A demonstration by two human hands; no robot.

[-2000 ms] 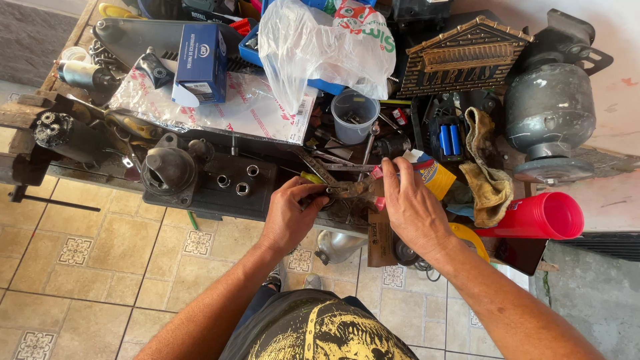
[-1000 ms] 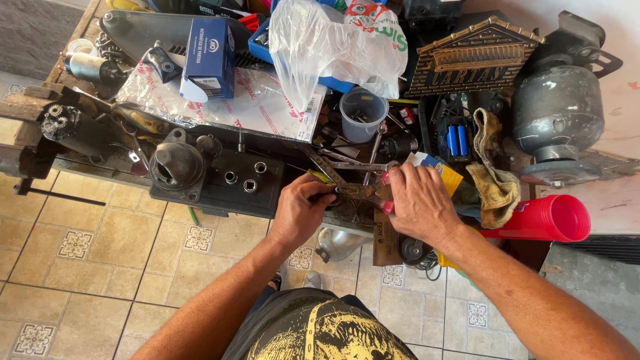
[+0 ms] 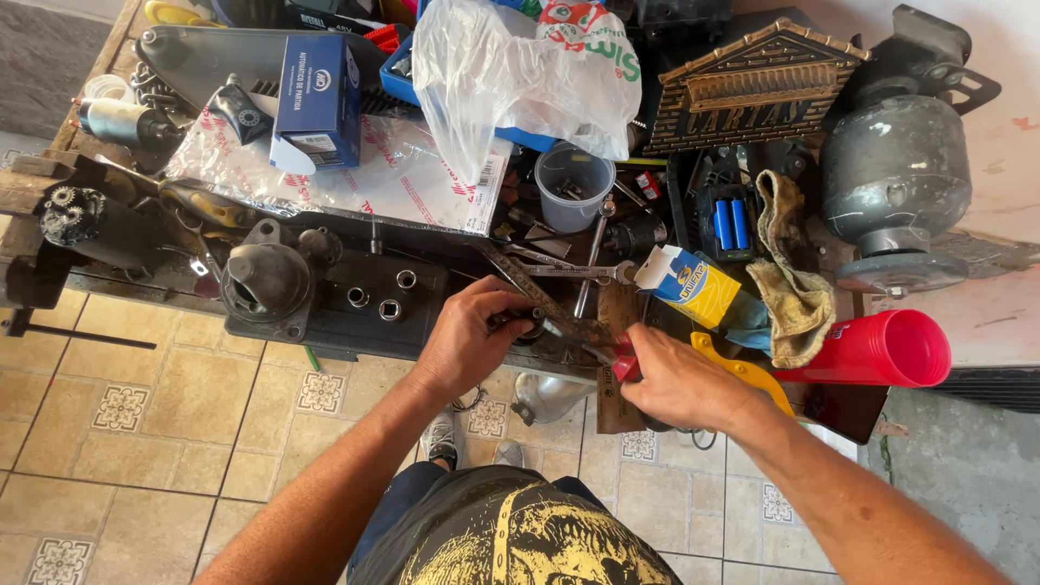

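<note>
My left hand (image 3: 479,333) is closed on a small dark metal part (image 3: 520,323) at the bench's front edge. My right hand (image 3: 682,378) grips the red handle of a screwdriver-like tool (image 3: 624,357), whose tip points left toward that part. A worn flat metal bar (image 3: 532,292) slants beside my left fingers. Behind my hands lie a combination wrench (image 3: 569,270) and a chrome bar (image 3: 593,260). Left of my left hand, a cast metal housing (image 3: 264,280) and several sockets (image 3: 391,309) rest on a black case (image 3: 325,325).
Farther back are a blue box (image 3: 313,106), a plastic bag (image 3: 520,73) and a small clear bucket (image 3: 574,183). On the right are a yellow and blue carton (image 3: 691,286), a work glove (image 3: 784,276), a red plastic cup (image 3: 877,349) and a large grey motor-like body (image 3: 894,162).
Both hands stay at the same place on the bench. My right hand with the red-handled tool has shifted slightly and turned.
</note>
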